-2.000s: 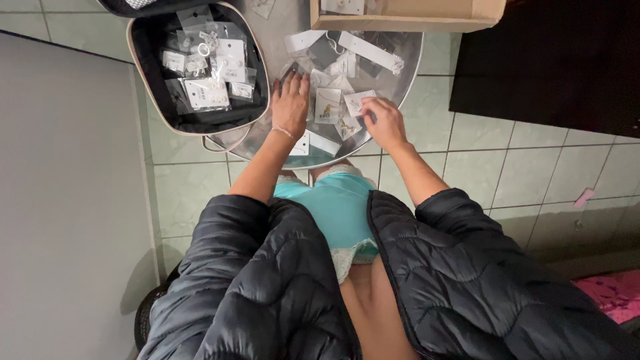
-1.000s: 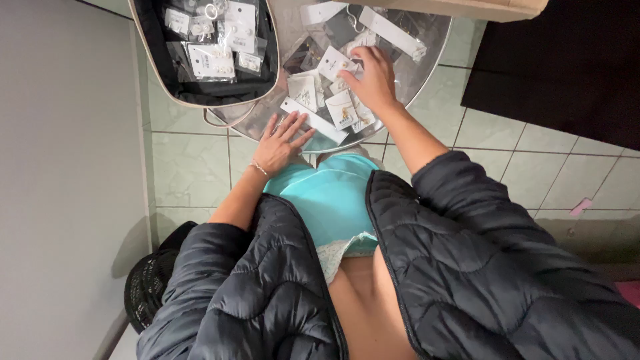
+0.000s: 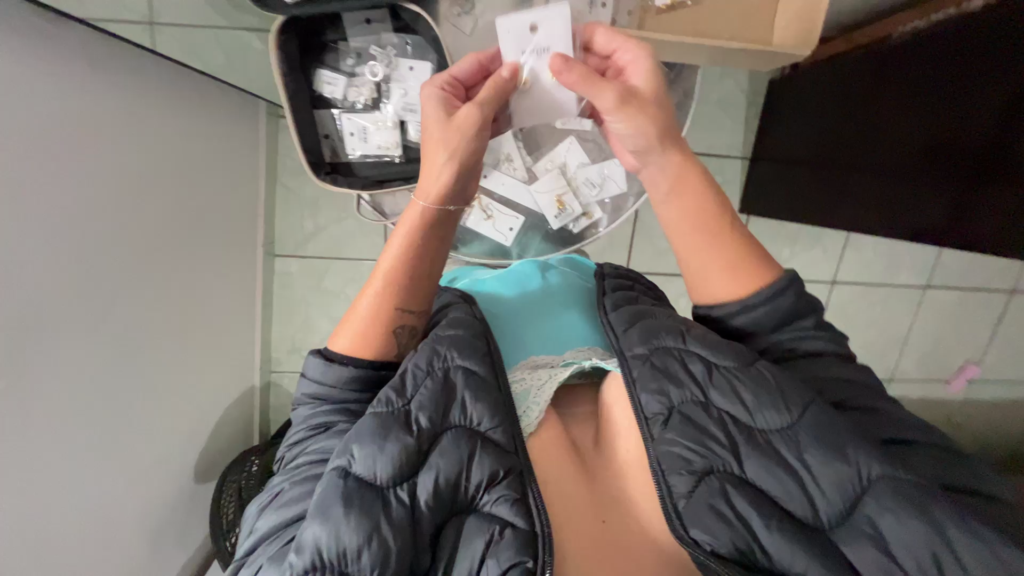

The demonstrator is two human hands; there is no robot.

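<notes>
A white jewelry card [image 3: 538, 92] with small gold-coloured pieces, in what looks like a clear bag, is raised over the table between both hands. My left hand [image 3: 464, 108] pinches its left side, and my right hand [image 3: 620, 92] pinches its right side, both thumbs on the front. Below the hands, several carded jewelry pieces lie loosely on the round table, among them a card with a gold-coloured piece [image 3: 557, 200] and a card with a fine chain [image 3: 494, 220]. Left of my left hand is an open dark-lined case holding several bagged jewelry cards [image 3: 370, 134].
The case's pale rim [image 3: 290, 132] rests at the left of the round table, whose metal edge [image 3: 596, 236] curves near my body. A cardboard box [image 3: 768, 58] stands at the upper right. A dark panel or furniture piece [image 3: 896, 136] is farther right, over the tiled floor [image 3: 320, 304].
My left hand has left the table area near the cards and now grips a card. My right hand, which touched a card one second ago, now holds one up with it.
</notes>
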